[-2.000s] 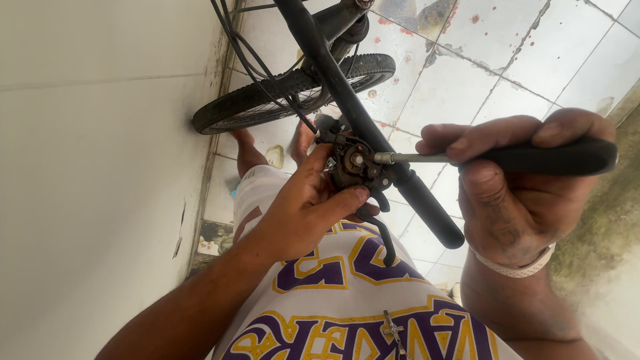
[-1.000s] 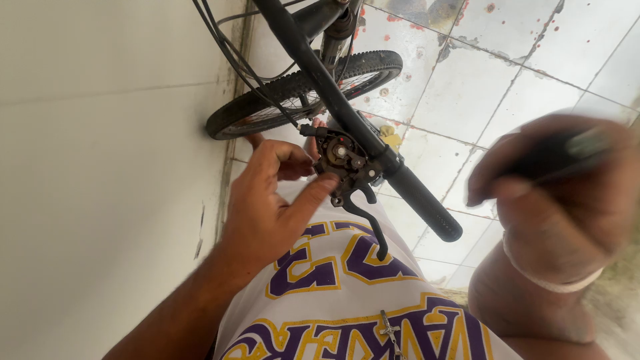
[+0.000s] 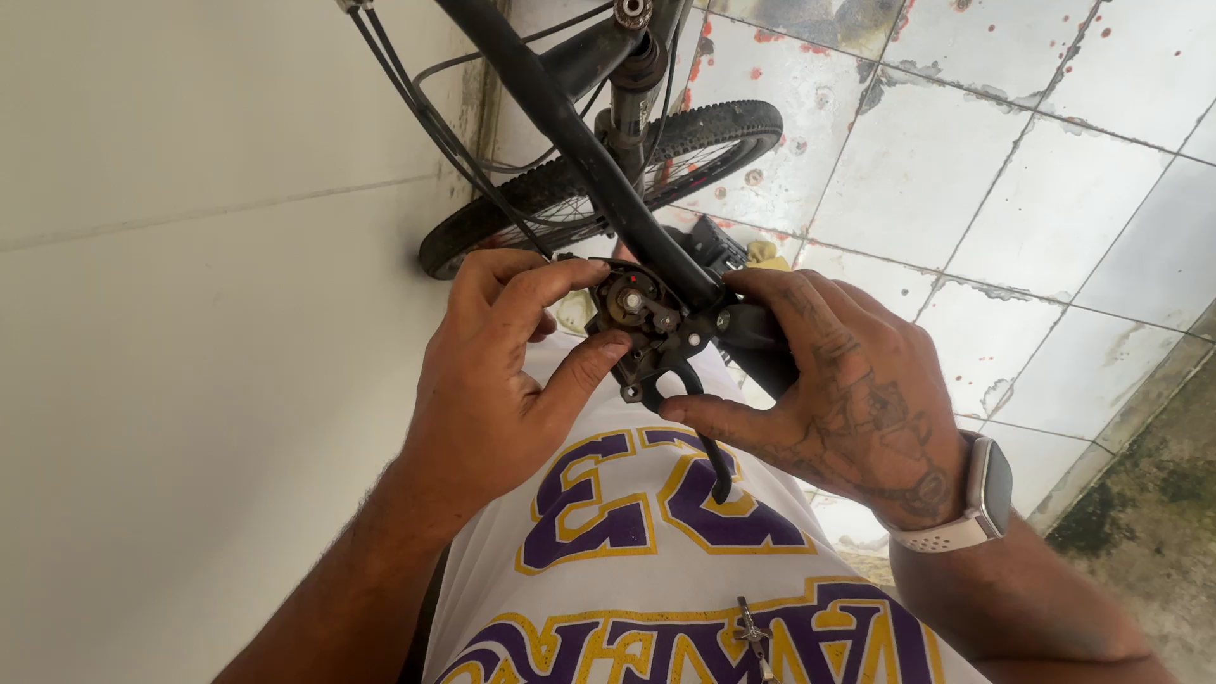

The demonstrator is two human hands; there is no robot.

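Note:
An opened bicycle shifter mechanism sits on the black handlebar, its round inner parts and a bolt head showing. My left hand pinches the shifter body between thumb and forefinger, from its left side. Around the handlebar grip end, beside the clamp, my right hand is closed, with its thumb near the base of the black brake lever. The lever hangs down over the white jersey. Most of the handlebar grip is hidden behind my right hand. No screwdriver shows in either hand.
Black cables curve from the handlebar at the upper left. Behind it stand the fork and the front wheel, close to the pale wall. White floor tiles with red specks lie at right. A metal cross pendant hangs over the jersey.
My right hand held a screwdriver at the shifter, then drew away to the right. It is now back at the handlebar without the screwdriver. My left hand has stayed by the shifter.

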